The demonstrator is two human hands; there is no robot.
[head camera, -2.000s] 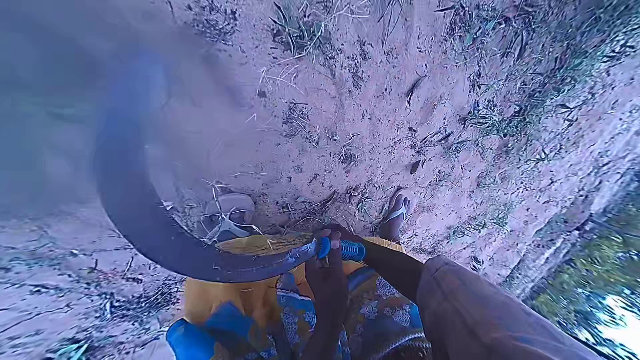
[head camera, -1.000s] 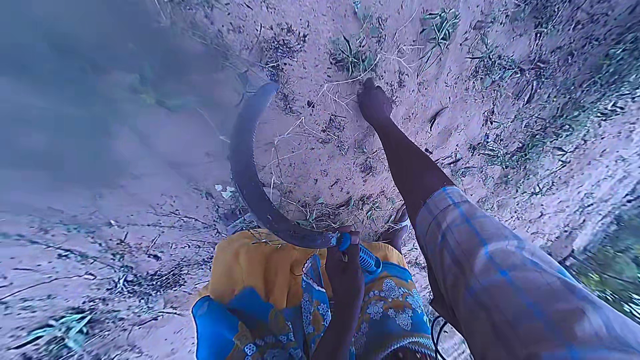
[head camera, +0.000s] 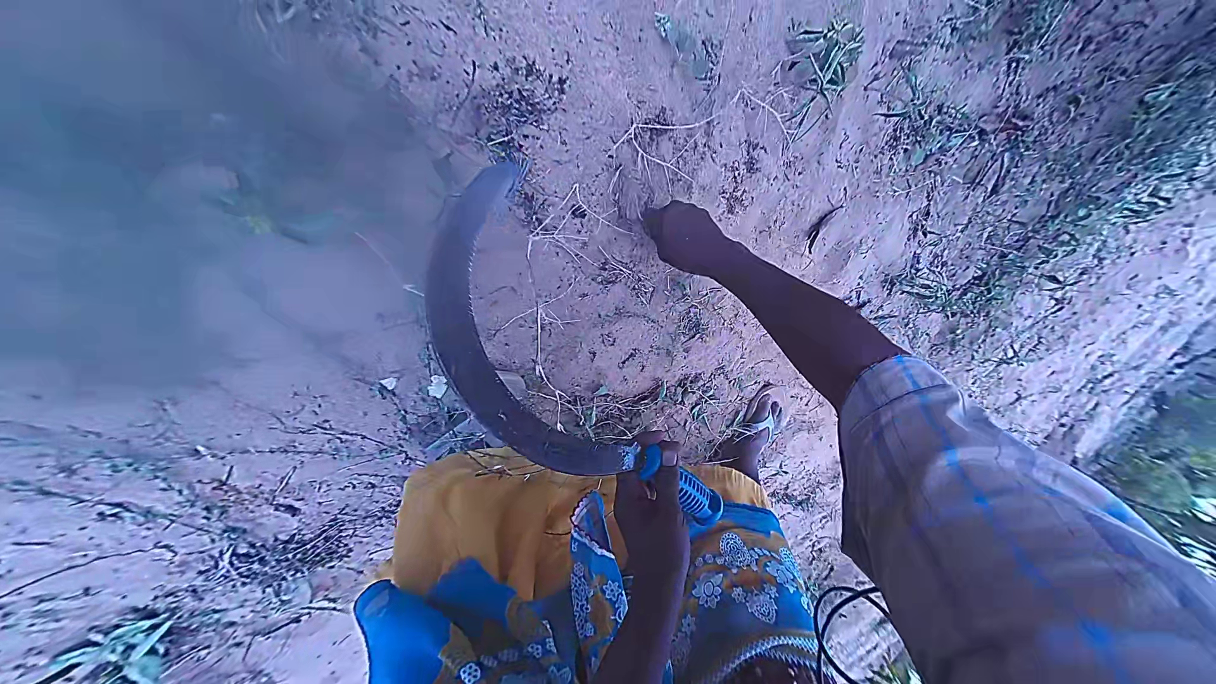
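My left hand [head camera: 654, 484] is closed on the blue handle of a sickle [head camera: 465, 323], in front of my yellow and blue patterned cloth. The curved, toothed metal blade reaches left and up over the soil, its tip pointing away from me. My right hand [head camera: 686, 236] is stretched out low over the ground, fingers curled downward beside thin dry stems [head camera: 570, 237]. Its fingertips are hidden, so whether it grips a stem cannot be told.
A sandalled foot [head camera: 760, 423] stands right of the handle. Green weeds [head camera: 826, 57] grow at the top and right, with a leafy plant [head camera: 119, 651] at lower left. A dark cable [head camera: 836, 608] loops by my right sleeve. Haze blurs the upper left.
My right hand has gone from beside the sickle handle out to the ground, then come somewhat back toward me. The left hand keeps the sickle; its blade has swung away from the far left.
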